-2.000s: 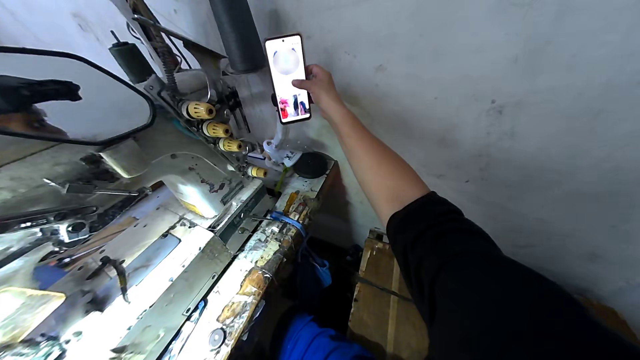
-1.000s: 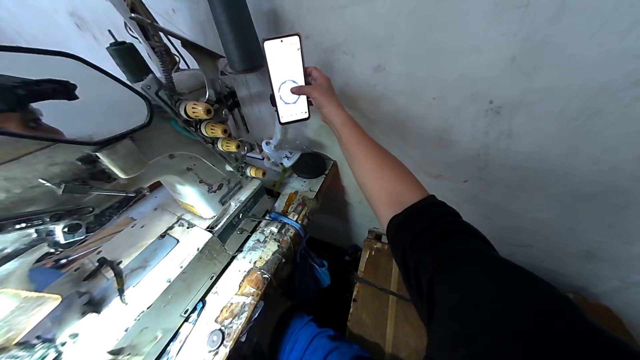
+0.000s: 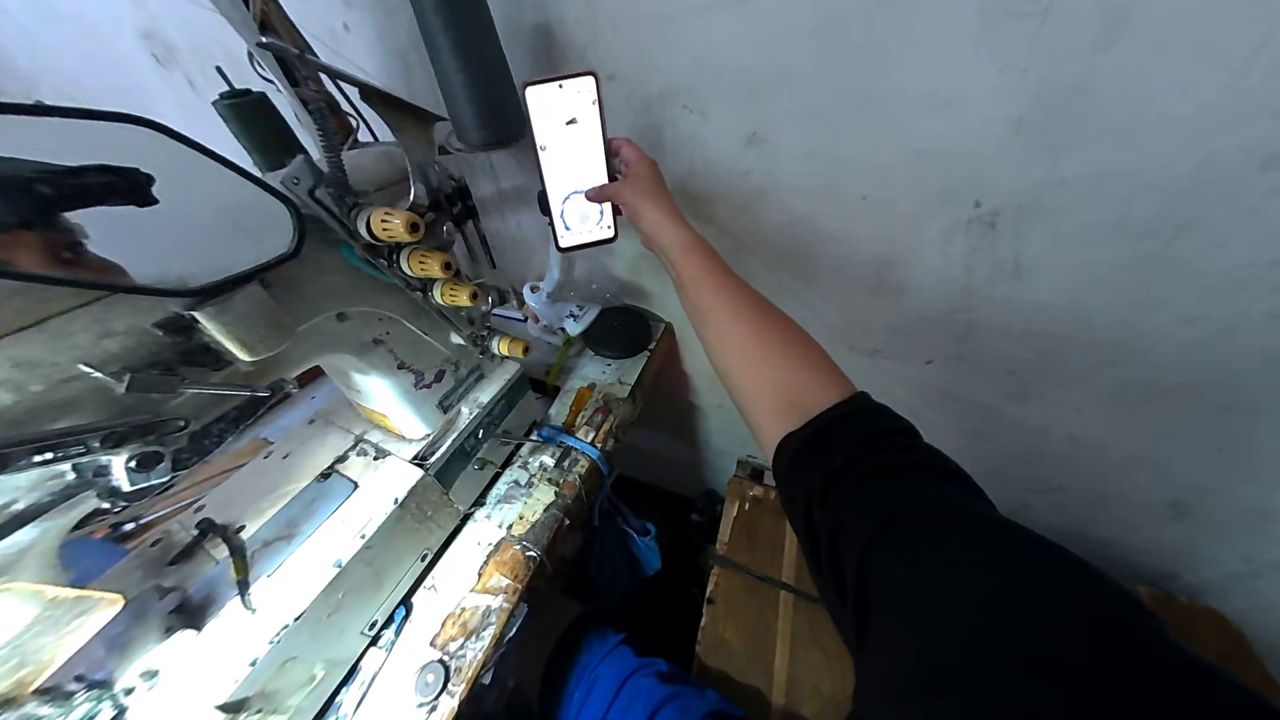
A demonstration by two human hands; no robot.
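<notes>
A smartphone [image 3: 572, 160] with a lit screen stands upright near the wall, on a holder with a pale stem and base [image 3: 560, 310]. My right hand [image 3: 642, 195] grips its right edge, fingers curled behind it and the thumb on the lower part of the screen. Left of the phone is an industrial sewing machine [image 3: 385, 375] with several yellow tension knobs [image 3: 428, 263]. Small pliers or snips [image 3: 235, 560], partly blurred, lie on the machine bed. My left hand is out of view.
A black-framed mirror [image 3: 200, 225] at the left reflects part of a person. A dark cylinder [image 3: 468, 75] hangs beside the phone. Below are a worn table edge [image 3: 510, 560] with a blue tie [image 3: 575, 440], a round black disc [image 3: 617, 332], a wooden box [image 3: 750, 600] and blue cloth [image 3: 635, 685].
The phone's screen has changed from pictures to a mostly white view with a ring near the bottom. My right thumb has moved down the screen from its middle.
</notes>
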